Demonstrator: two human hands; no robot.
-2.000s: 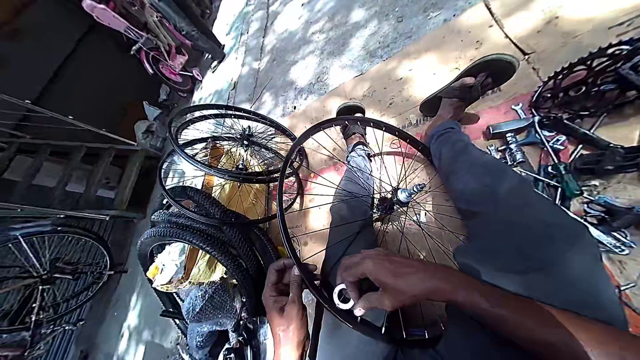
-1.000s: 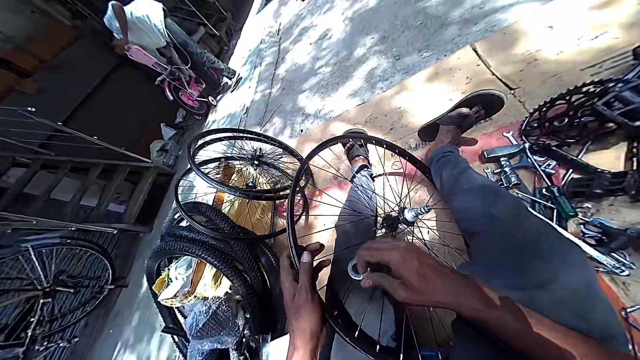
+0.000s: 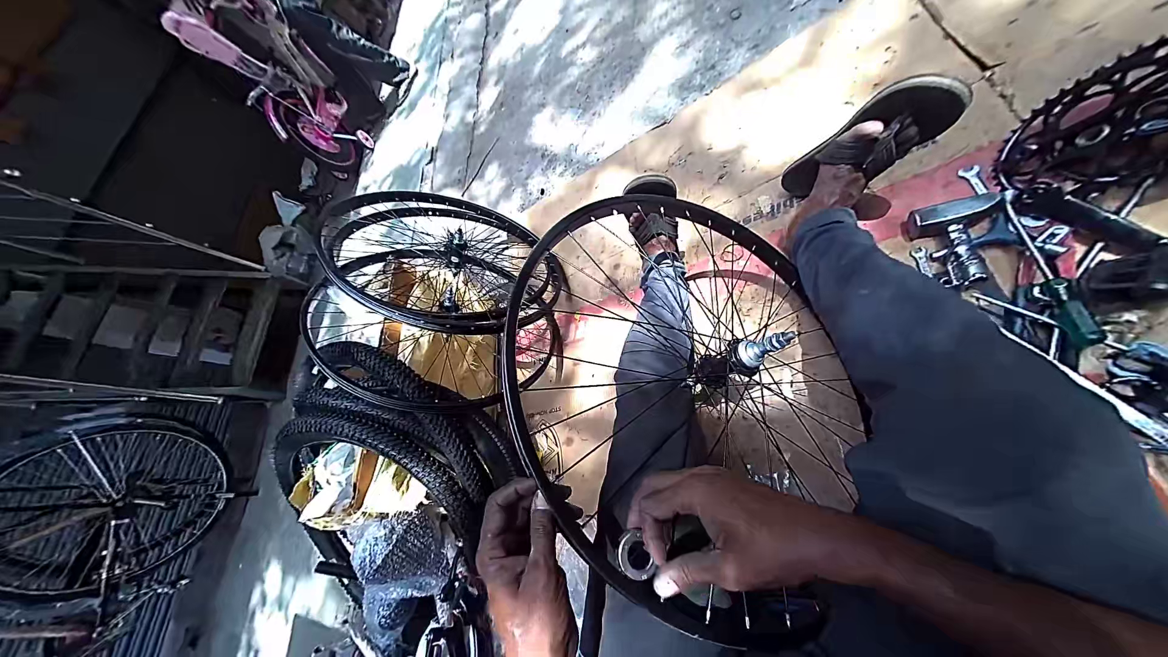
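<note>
A black spoked bicycle wheel stands between my legs, its silver threaded hub axle facing up to the right. My left hand has its fingers and thumb closed on the rim at the lower left. Between the thumb and fingers of my right hand is a small round metal ring tool, held over the lower part of the rim; it looks like a spoke wrench. Spokes run from the hub to the rim, and some spoke ends near my right hand are partly hidden by it.
More wheels lie stacked at the left over knobby black tires and bubble wrap. A bicycle is at far left, a pink one at upper left. Chainrings and tools lie on the cardboard at right.
My left hand has closed on the rim, its fingers having been more spread a second ago. The person beside the pink bicycle is now mostly out of view.
</note>
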